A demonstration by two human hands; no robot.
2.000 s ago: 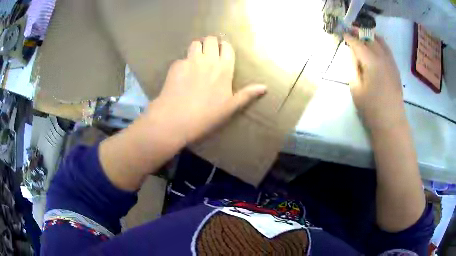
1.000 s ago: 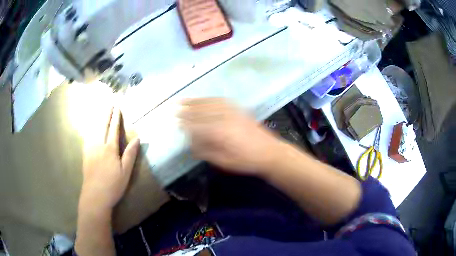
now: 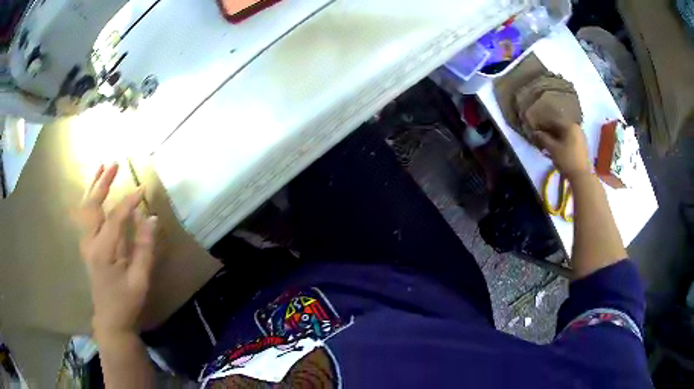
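The large khaki garment panel (image 3: 46,220) lies at the left, partly under the lamp glare at the sewing machine's needle area (image 3: 114,95). My left hand (image 3: 118,243) is over the panel with fingers apart and slightly bent, holding nothing visible. My right hand (image 3: 561,148) is at the front edge of the small stack of cut pockets (image 3: 544,99) on the low white side surface (image 3: 631,205). Its fingertips touch the top piece; whether they pinch it is hidden. The yellow-handled scissors (image 3: 558,194) lie just beside my right wrist.
A red-edged phone (image 3: 247,7) lies at the top of the white machine table (image 3: 304,99). A clear bin with purple items (image 3: 502,45) stands by the pocket stack. A reddish-brown box (image 3: 606,148) sits right of the scissors. More khaki cloth (image 3: 658,68) hangs at the far right.
The view has swung right. My right hand has moved from the machine to the table's edge, then to the pocket stack. My left hand has lifted its fingers from lying flat on the panel.
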